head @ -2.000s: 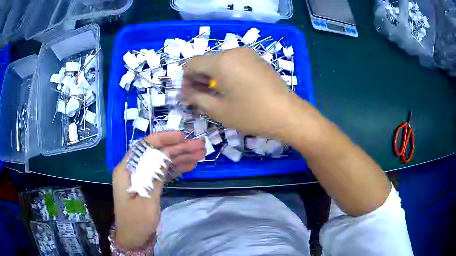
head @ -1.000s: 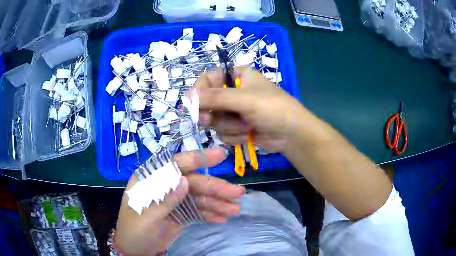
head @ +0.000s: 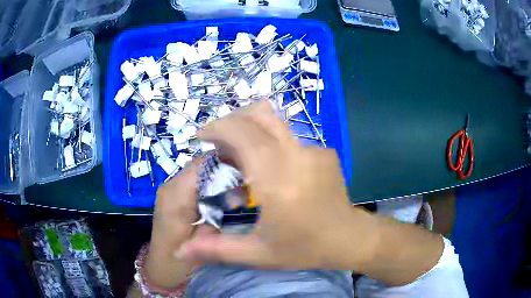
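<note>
My left hand (head: 174, 224) holds a bunch of tagged metal pins (head: 220, 179), white tags together, over the front edge of the blue tray (head: 110, 157). My right hand (head: 279, 192) is blurred and curls over the bunch from the right. A bit of the pliers' yellow handle (head: 252, 197) shows between the hands; the rest is hidden behind my right hand. The blue tray is heaped with loose tagged pins (head: 179, 84) lying in all directions.
Frosted boxes stand at the left, one with tagged pins (head: 70, 105). A clear box (head: 250, 8) and a digital scale (head: 368, 13) sit behind. Red scissors (head: 460, 152) lie right, clear bags (head: 466, 29) far right. Packed parts (head: 70, 250) are below the bench edge, lower left.
My right hand has moved down from over the tray onto the bunch. My left hand has closed from its spread pose. The pliers are now mostly hidden.
</note>
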